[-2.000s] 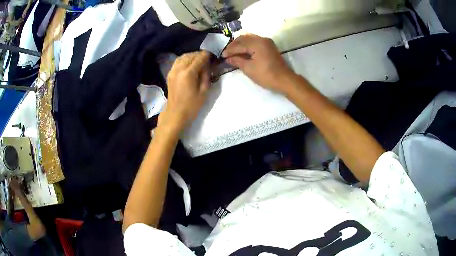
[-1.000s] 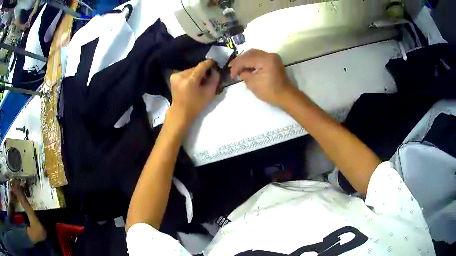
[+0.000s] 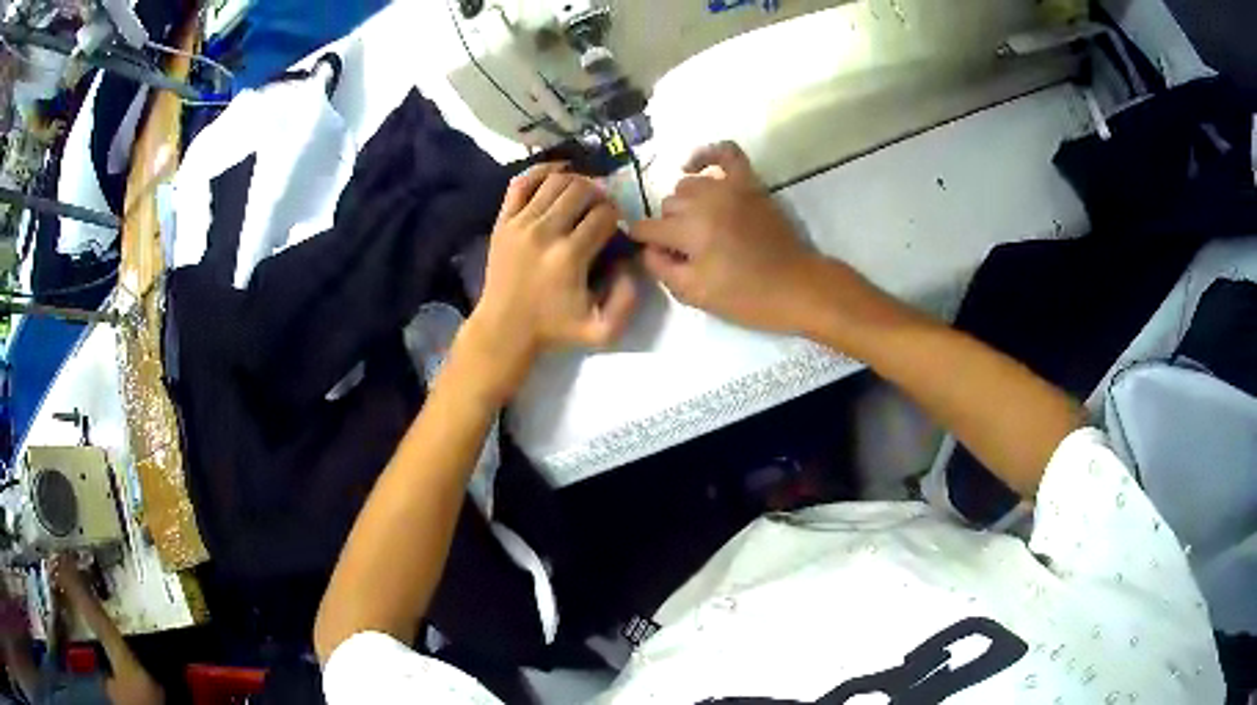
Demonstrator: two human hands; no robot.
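A black and white garment (image 3: 297, 365) lies spread over the left of the white machine table and hangs over its front edge. Its black end reaches the sewing machine's presser foot and needle area (image 3: 620, 138). My left hand (image 3: 558, 255) is on this black end, fingers curled over it, just in front of the needle area. My right hand (image 3: 724, 241) is close beside it on the right, fingertips at a thin dark edge of the cloth. The cloth between the hands is mostly hidden by the fingers.
The cream machine head and arm (image 3: 855, 83) stand behind my hands. A ruler-marked edge (image 3: 689, 417) runs along the table front. A brown-taped board (image 3: 155, 344) is at left, with another person's arm (image 3: 104, 634) at another machine (image 3: 72, 496). More black cloth (image 3: 1027, 317) lies at right.
My left hand has opened out from its pinch and curled over the cloth. My right hand's fingertips have moved slightly down. The view has shifted a little.
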